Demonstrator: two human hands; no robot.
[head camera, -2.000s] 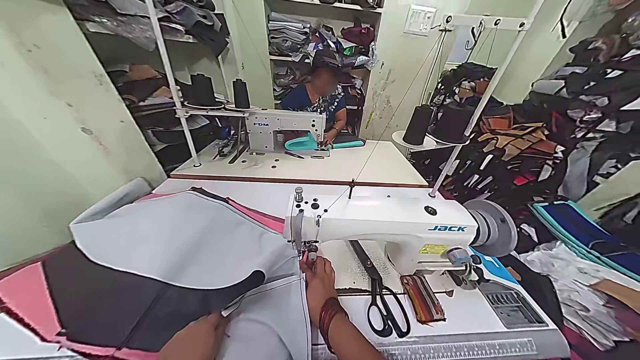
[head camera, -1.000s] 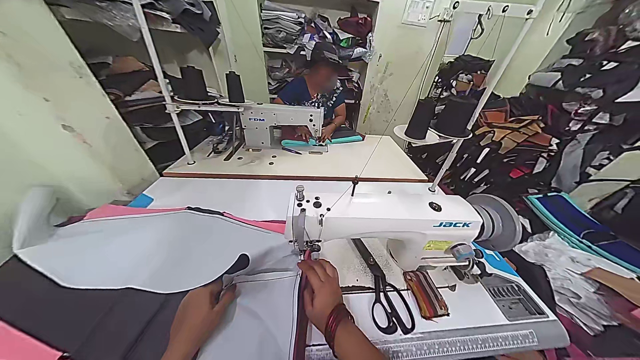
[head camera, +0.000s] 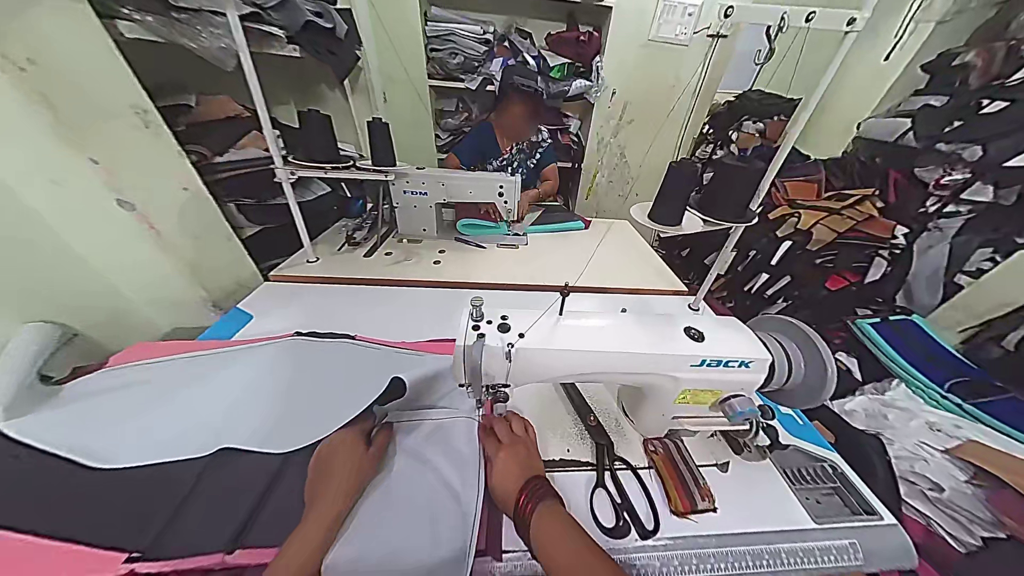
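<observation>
A large fabric piece with light grey (head camera: 240, 384), dark grey and pink panels lies at the left and runs up to the needle of a white Jack sewing machine (head camera: 592, 344). My left hand (head camera: 352, 456) pinches the light grey panel near a small black tab (head camera: 390, 394). With its fingers close to the presser foot (head camera: 498, 400), my right hand (head camera: 512, 452) presses on the fabric's right edge, where a dark maroon strip shows; red bangles circle that wrist. What lies under the fingertips is hidden.
Black-handled scissors (head camera: 612, 480) and a striped cloth bundle (head camera: 680, 476) lie right of my right hand. A ruler strip (head camera: 744, 556) runs along the front edge. Beyond, a person (head camera: 512, 152) works at another sewing machine (head camera: 456, 196). White scraps (head camera: 920, 464) are piled at the right.
The light grey panel has shifted and now lies spread further left, with its dark and pink parts rearranged. My left hand is further up than two seconds ago; my right hand stays by the presser foot.
</observation>
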